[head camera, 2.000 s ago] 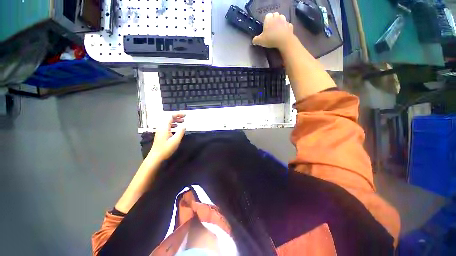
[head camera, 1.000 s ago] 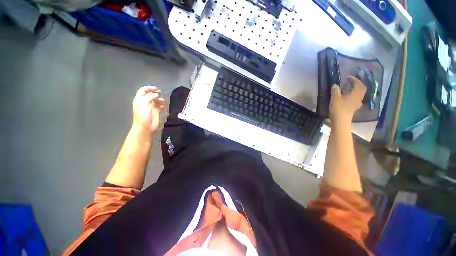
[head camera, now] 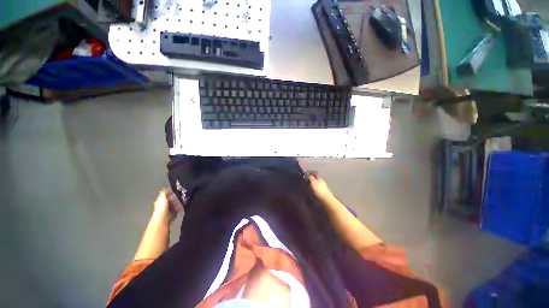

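My left hand [head camera: 165, 203] hangs low at the left beside my leg, small and partly blurred. My right hand [head camera: 315, 183] is low at the right by my thigh, partly hidden. I cannot tell whether either hand holds anything. In front of me a black slotted housing [head camera: 212, 49] lies along the near edge of the white perforated plate [head camera: 129, 45]. A second black bar [head camera: 344, 41] lies tilted on the left part of the brown mouse pad [head camera: 394, 63].
A black keyboard [head camera: 274, 104] lies on the white tray [head camera: 265, 143] nearest me. A mouse [head camera: 385, 25] is on the pad. A green-topped bench [head camera: 504, 69] stands right, blue crates [head camera: 516, 192] below it. A blue bin [head camera: 90, 73] with red items is at left.
My right hand has left the black bar on the mouse pad and dropped to my right side. My left hand has moved lower. The view has turned back towards level.
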